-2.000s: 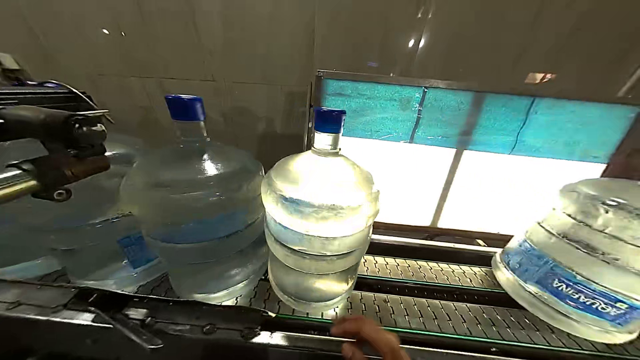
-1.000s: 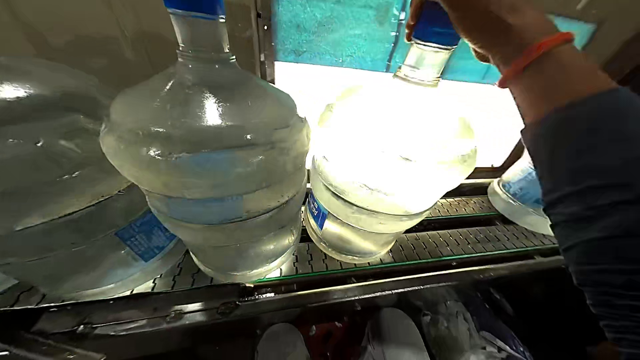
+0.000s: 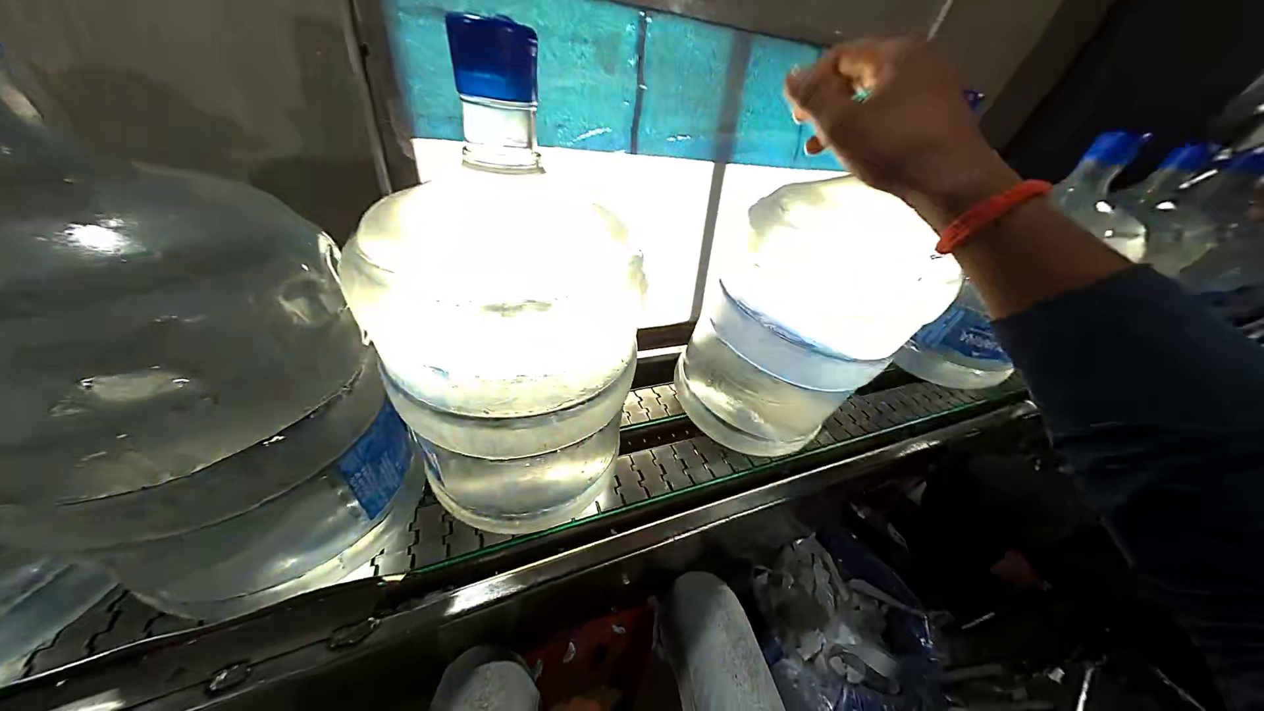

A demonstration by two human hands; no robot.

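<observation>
My right hand [image 3: 884, 118], with an orange-red band at the wrist, is raised over the upper part of a large clear water jug [image 3: 765, 346]. Its fingers are curled; the hand covers the spot where the jug's neck would show, so whether it grips the neck or cap cannot be told. That jug leans slightly on a slatted conveyor belt [image 3: 657, 474]. To its left stands another filled jug [image 3: 513, 434] with a blue cap [image 3: 492, 59], upright against bright light. A larger-looking jug with a blue label [image 3: 375, 459] fills the left side. My left hand is out of view.
A backlit panel [image 3: 662, 237] with a turquoise upper strip [image 3: 583, 69] stands behind the belt. A metal rail [image 3: 474, 592] edges the belt's near side. More blue-capped jugs [image 3: 1106, 188] stand at right. Below are white footwear [image 3: 716, 642] and crumpled clear plastic [image 3: 839, 632].
My right hand was on a blue cap in front of the panel a second ago; it is now farther right, above a leaning jug. Another capped jug now stands before the panel. The view has shifted.
</observation>
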